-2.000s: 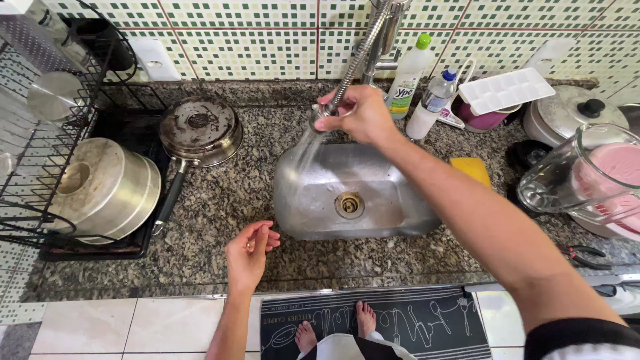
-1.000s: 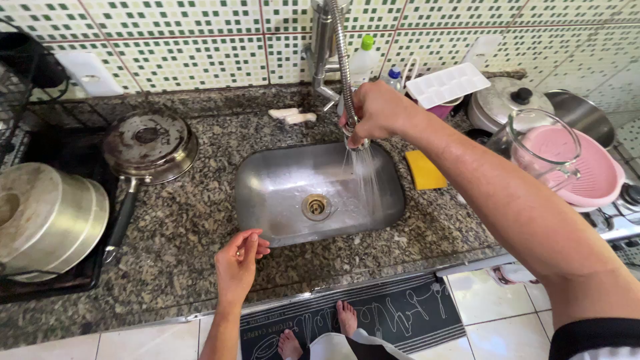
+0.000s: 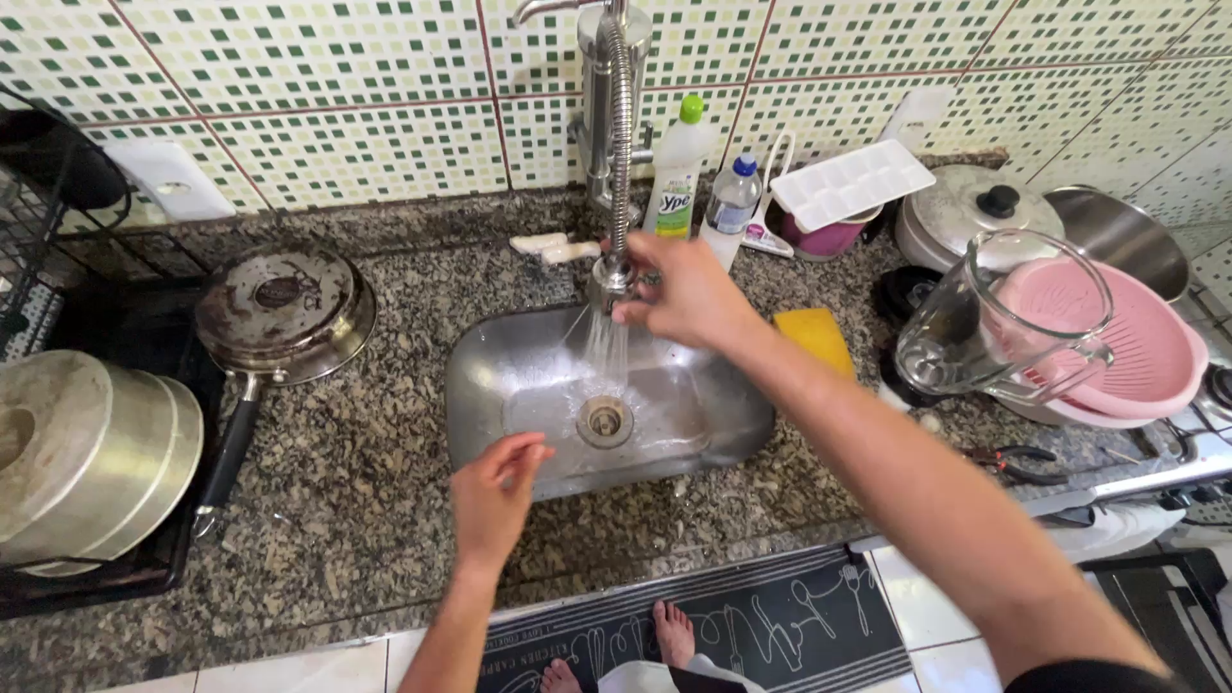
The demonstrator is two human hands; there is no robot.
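My right hand (image 3: 679, 289) grips the metal spray head (image 3: 612, 279) of a spring-hose kitchen faucet (image 3: 621, 135), fingers around its side. Water sprays down from it into the stainless steel sink (image 3: 510, 385), close above the drain (image 3: 605, 422). Over the sink's front left edge hovers my left hand (image 3: 500, 491), its thumb and fingertips close together; nothing shows in it. A yellow sponge cloth (image 3: 814, 342) lies at the sink's right edge, partly behind my right forearm. Two whitish pieces (image 3: 553, 247) rest on the granite behind the sink.
Left: a frying pan (image 3: 284, 313) and an aluminum pot (image 3: 87, 452) by a dish rack. Right: detergent bottle (image 3: 674, 173), plastic bottle (image 3: 730, 207), ice cube tray (image 3: 852, 181), lidded pot (image 3: 972, 217), glass blender jar (image 3: 991, 327), pink colander (image 3: 1136, 337) and pliers (image 3: 1025, 464).
The spray, which fell on the sink's left side and then its right, now falls around the drain. My right hand has kept hold of the spray head. The view has shifted.
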